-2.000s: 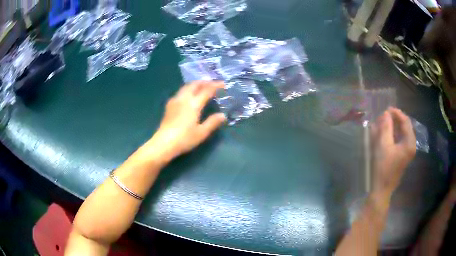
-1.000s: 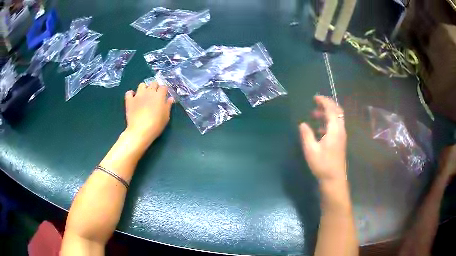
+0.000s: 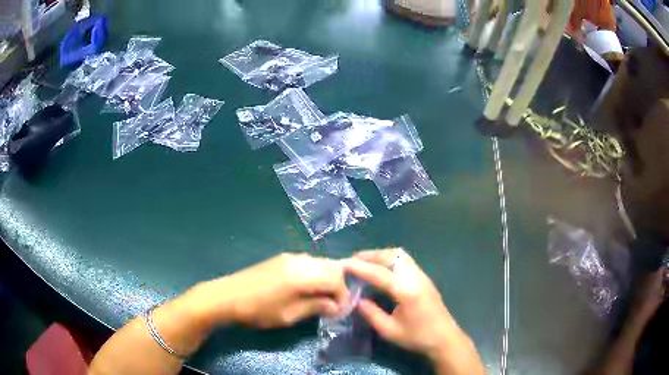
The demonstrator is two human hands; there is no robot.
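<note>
My left hand (image 3: 297,289) and my right hand (image 3: 403,296) are close together low in the middle, above the green table. Both hold a clear zip bag (image 3: 345,338) by its upper part, pinched in the fingers. The bag hangs towards me; its contents look dark but are too blurred to name. Beyond the hands lies a loose overlapping pile of filled bags (image 3: 326,201). The fingertips partly hide the held bag.
More filled bags (image 3: 139,80) lie at the left, by a black pouch (image 3: 42,132) and a blue tray (image 3: 83,38). At the right are pale posts (image 3: 517,66), yellow-green strips (image 3: 587,146), clear bags (image 3: 587,264) and another person's hand (image 3: 656,293). A red stool (image 3: 59,355) is lower left.
My hands were apart over the table, the left by the pile and the right near the seam. They have come together nearer to me, with a bag between them.
</note>
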